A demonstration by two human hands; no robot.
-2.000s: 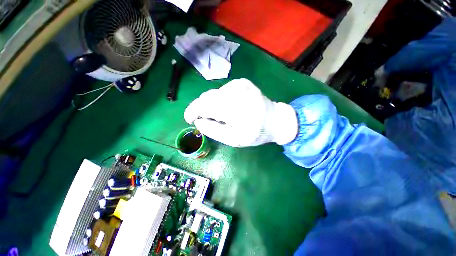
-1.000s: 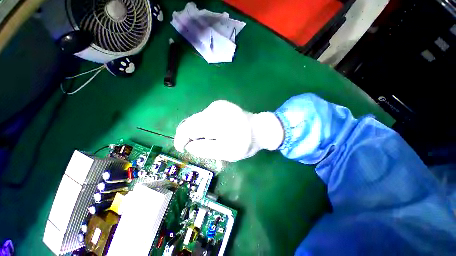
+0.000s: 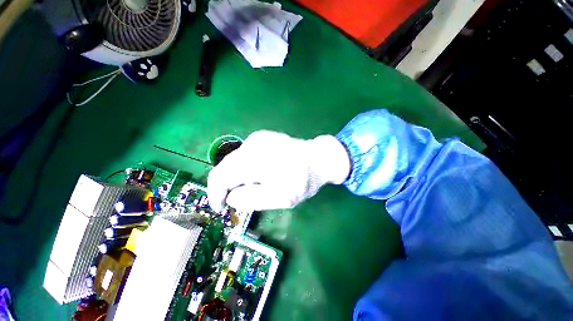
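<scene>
My right hand (image 3: 267,172), in a white knitted glove, is over the top right part of the green power board (image 3: 267,279). Its fingers are pinched, and a small tan bit, likely the coating brush tip (image 3: 235,217), shows below them; the handle is hidden. The board carries two silver-white heatsinks (image 3: 154,269), round capacitors and a yellow-taped transformer (image 3: 108,276). The coating cup (image 3: 224,148) stands just behind the hand, partly covered by it. A thin dark stick (image 3: 181,153) reaches left from the cup. My left hand is not in view.
A fan (image 3: 135,28) with a looped cord stands at the top left. A black cylinder (image 3: 204,66) and crumpled white paper (image 3: 257,31) lie on the green mat (image 3: 333,251). A black tray with red lining (image 3: 371,19) is at the far edge. Dark equipment is at the right.
My right hand moved from the cup down to the board's upper right part, and the cup shows again. The whole scene has shifted slightly up and left.
</scene>
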